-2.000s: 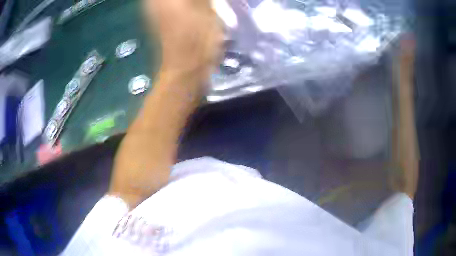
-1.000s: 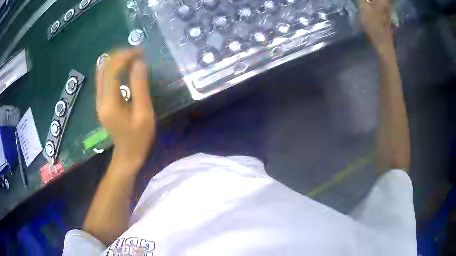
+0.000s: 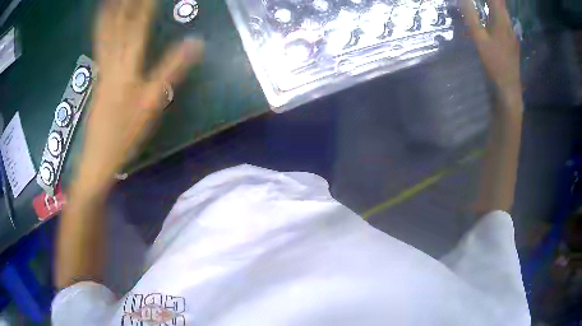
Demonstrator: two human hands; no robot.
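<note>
My left hand (image 3: 124,76) is blurred over the green mat, thumb spread from the fingers, with nothing visible in it; its fingertips reach the top edge. The narrow four-position holder (image 3: 67,121) lies left of it, with a ringed round piece in each seat. A loose ringed disc (image 3: 186,10) lies beyond the thumb; another is partly hidden beside my left hand. The clear blister tray (image 3: 276,95), cut off at the top, holds rows of round pieces. My right hand (image 3: 496,41) is at its right side, cut off at the top; a small shiny round thing shows between its fingers, grip unclear.
The green mat (image 3: 217,83) ends at a slanting front edge. A red label (image 3: 48,204) is by the holder's near end. A white paper sheet (image 3: 17,153) and a pen (image 3: 6,191) lie at far left. A yellow line (image 3: 408,190) crosses the floor below.
The view has shifted. My left hand passed from near the tray to over the loose discs, then farther forward with its thumb spread. My right hand remains near the tray's right side.
</note>
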